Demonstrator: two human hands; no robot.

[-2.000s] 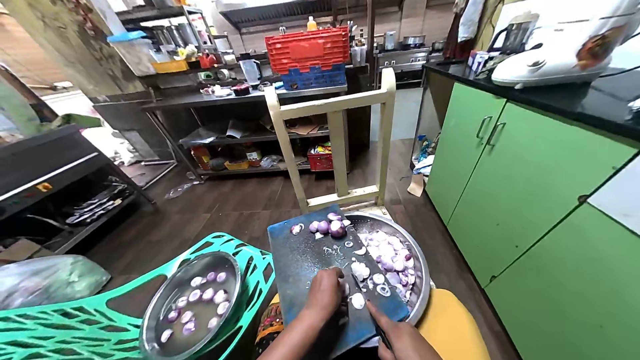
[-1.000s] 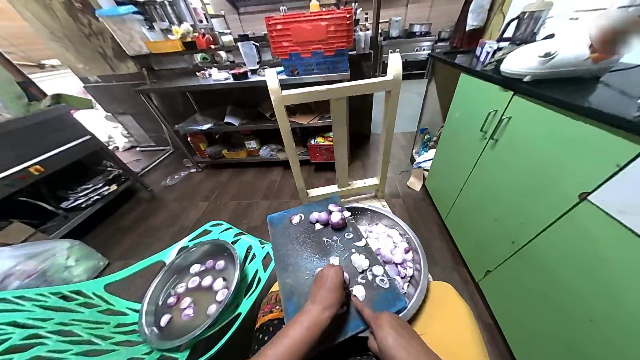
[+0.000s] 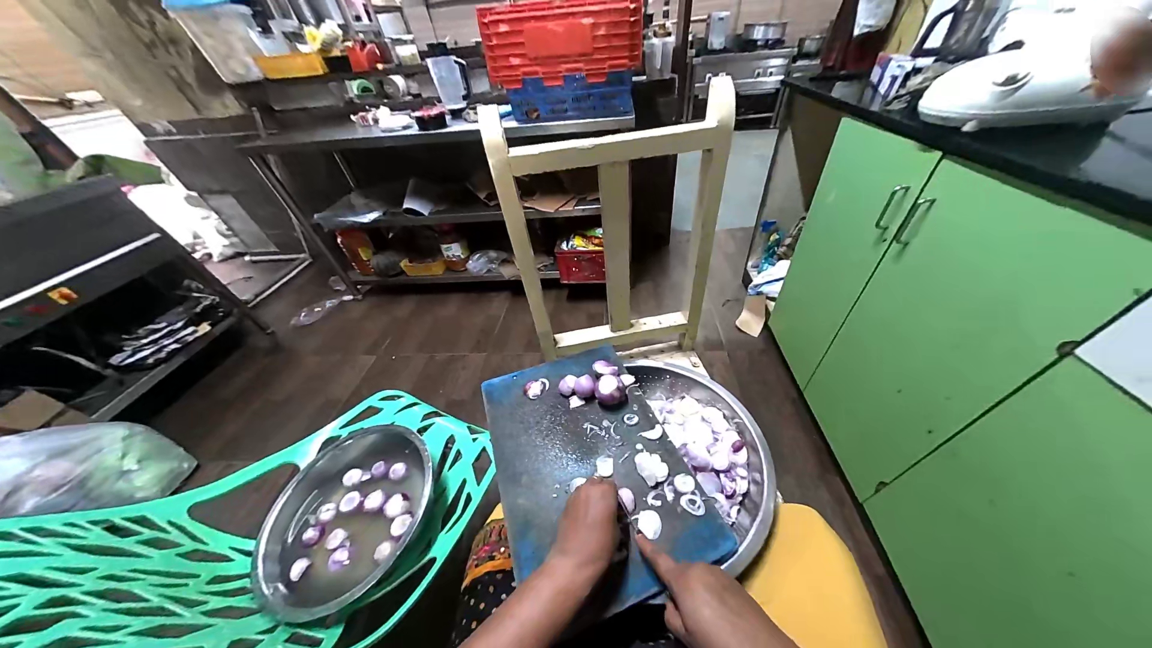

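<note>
A worn blue cutting board (image 3: 540, 441) lies tilted across the rim of a round metal bowl (image 3: 763, 486) of cut onions (image 3: 706, 441). My left hand (image 3: 589, 526) presses an onion piece against the board, fingers curled down. My right hand (image 3: 706, 589) grips a knife, mostly hidden, its blade beside the left fingertips. Onion slices and rings (image 3: 652, 467) are scattered near the board's right edge. Several small peeled onions (image 3: 609, 390) rest at its far end. At the left, halved onions sit in water in a second metal bowl (image 3: 270, 540).
The second bowl stands on a green plastic chair (image 3: 99, 549). A cream wooden chair back (image 3: 616, 243) rises beyond the board. Green cabinets (image 3: 990, 297) line the right. Further back, a metal table (image 3: 360, 135) carries red (image 3: 560, 40) and blue (image 3: 571, 97) crates. A plastic bag (image 3: 90, 468) lies far left.
My right hand has shifted slightly down and away from where it was two seconds ago, and the knife blade shows less. The left hand stays low on the board.
</note>
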